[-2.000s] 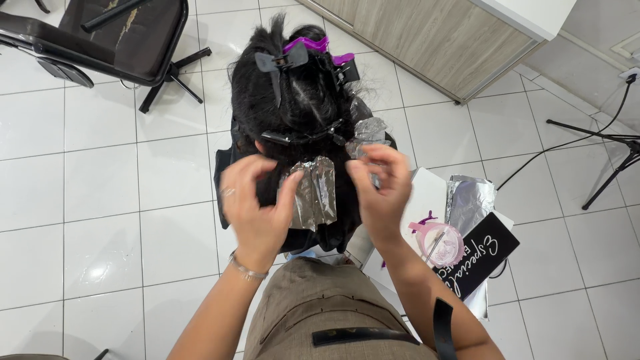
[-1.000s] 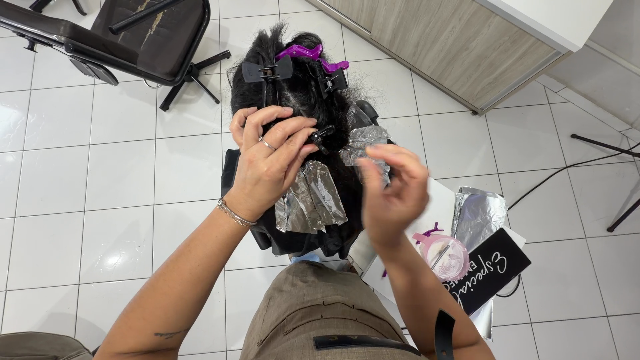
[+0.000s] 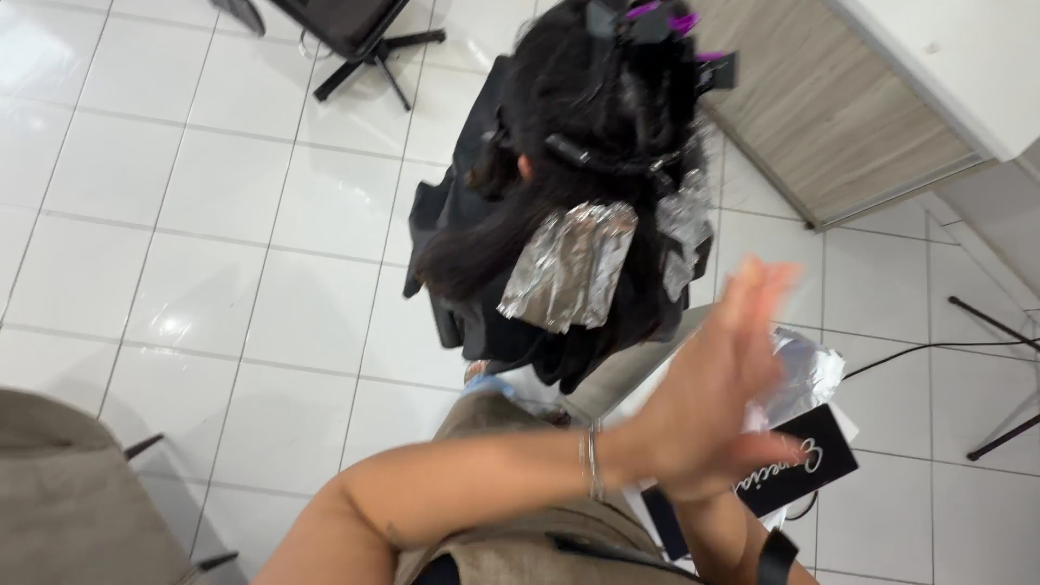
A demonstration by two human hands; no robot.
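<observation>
My left hand (image 3: pixel 715 398), blurred and wearing a bracelet at the wrist, reaches across to the right above a small work surface, fingers spread, nothing seen in it. My right hand is hidden behind it; only the right forearm (image 3: pixel 719 532) shows. A seated person's dark hair (image 3: pixel 601 122) is sectioned with black clips (image 3: pixel 569 150) and purple clips (image 3: pixel 682 23). One crinkled foil packet (image 3: pixel 573 268) hangs at the back of the head, and more foil (image 3: pixel 684 223) hangs along the right side. A black cape (image 3: pixel 479 325) covers the shoulders.
Below my hands lie foil sheets (image 3: pixel 804 374) and a black board with white writing (image 3: pixel 812 463). A wood-fronted cabinet (image 3: pixel 845 122) stands upper right, a black wheeled chair (image 3: pixel 349 24) upper left, and a beige seat (image 3: pixel 73 487) lower left. A cable (image 3: pixel 918 348) crosses at right.
My left hand has left the hair and swung right, over the work surface. My right hand, raised beside the foil before, is now out of sight behind it. The view has shifted noticeably.
</observation>
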